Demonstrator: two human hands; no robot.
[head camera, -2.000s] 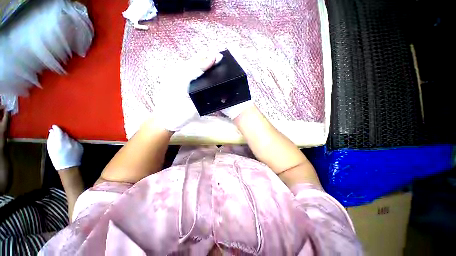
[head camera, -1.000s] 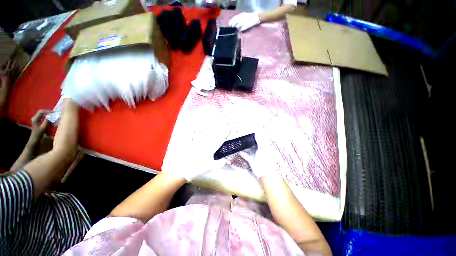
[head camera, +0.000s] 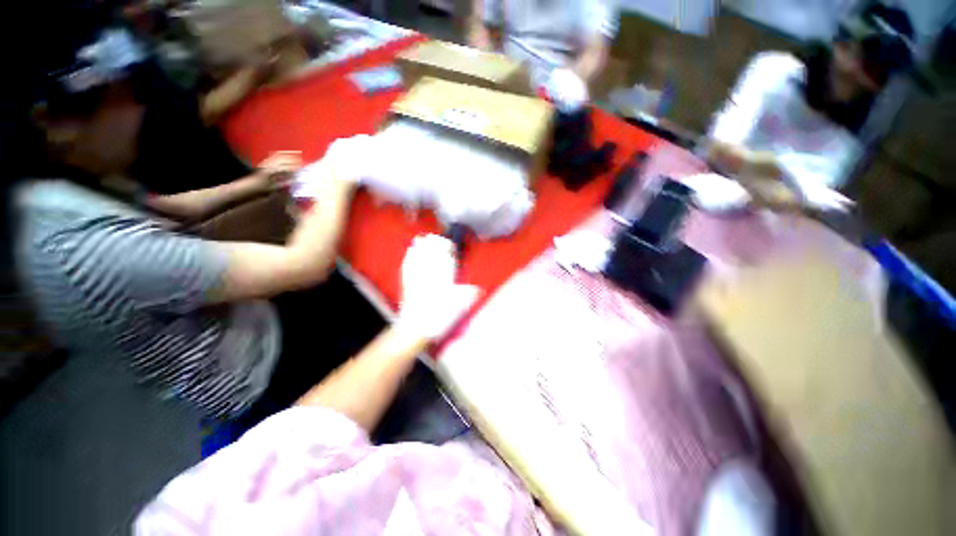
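Observation:
My left hand (head camera: 430, 288), in a white glove, reaches over the edge of the red table. A small dark piece (head camera: 457, 237), perhaps the black housing, shows just past its fingertips; blur hides whether I grip it. A white blurred shape at the bottom right, probably my right gloved hand (head camera: 738, 500), is beside a tan cardboard sheet (head camera: 839, 366); its fingers cannot be made out. Stacked black housings (head camera: 658, 246) stand on the pink-and-white padding (head camera: 556, 356), with a crumpled white piece (head camera: 583, 249) beside them.
An open carton (head camera: 472, 113) with a white fluffy bundle (head camera: 419, 173) spilling out is on the red table (head camera: 367, 225). More dark pieces (head camera: 577, 157) lie behind it. A person in stripes (head camera: 157, 277) sits at left; others are across the table.
The view has swung left and blurred. My left hand has moved from the padding to the red table. The black housing is no longer between my hands. The cardboard appears nearer, at right.

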